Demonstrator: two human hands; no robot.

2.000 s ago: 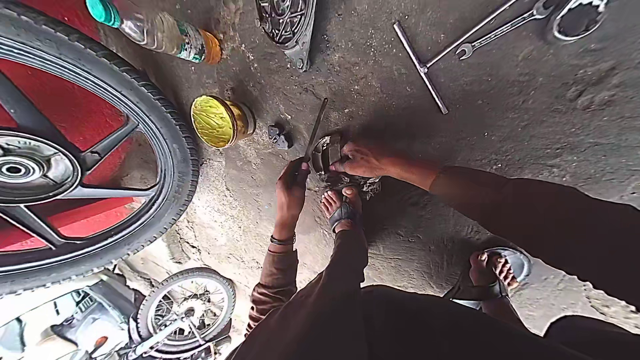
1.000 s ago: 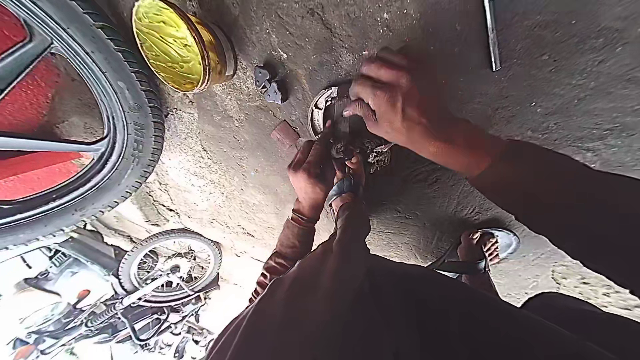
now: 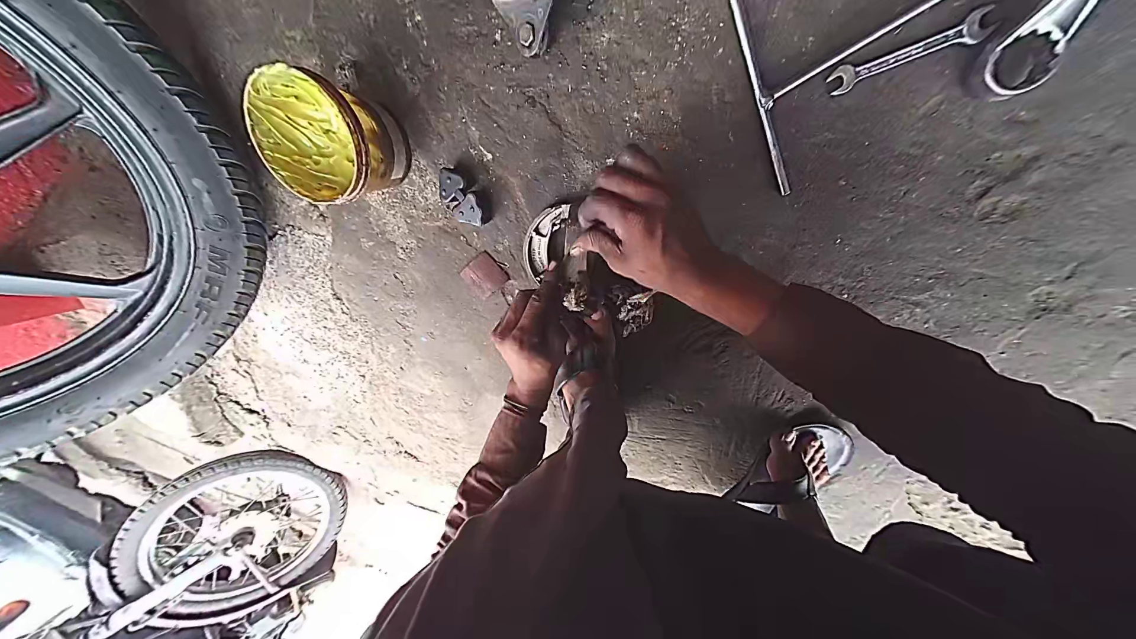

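A round metal part, like a brake plate with a curved shoe (image 3: 543, 241), lies on the ground in front of my foot. My right hand (image 3: 641, 226) is over its right side, thumb and fingers bent at a small greyish piece (image 3: 579, 269). From the lower left, my left hand (image 3: 530, 342) reaches in with its fingers at the lower edge of that piece; its grip is partly hidden. A dirty, crumpled clump (image 3: 635, 311) lies by my toes. Left of the part is a flat reddish-brown piece (image 3: 485, 273), with dark rubber-like blocks (image 3: 461, 197) above it.
A tub of yellow grease (image 3: 306, 133) stands at upper left, near a large tyred wheel (image 3: 209, 240). A T-handle wrench (image 3: 765, 102), a combination spanner (image 3: 914, 60) and a ring-shaped metal part (image 3: 1021, 67) lie upper right. A motorcycle's spoked wheel (image 3: 235, 537) is lower left.
Two seconds ago my left hand held a long, thin dark tool, which is not visible now. That hand has moved down from it, and the reddish-brown piece shows beside it.
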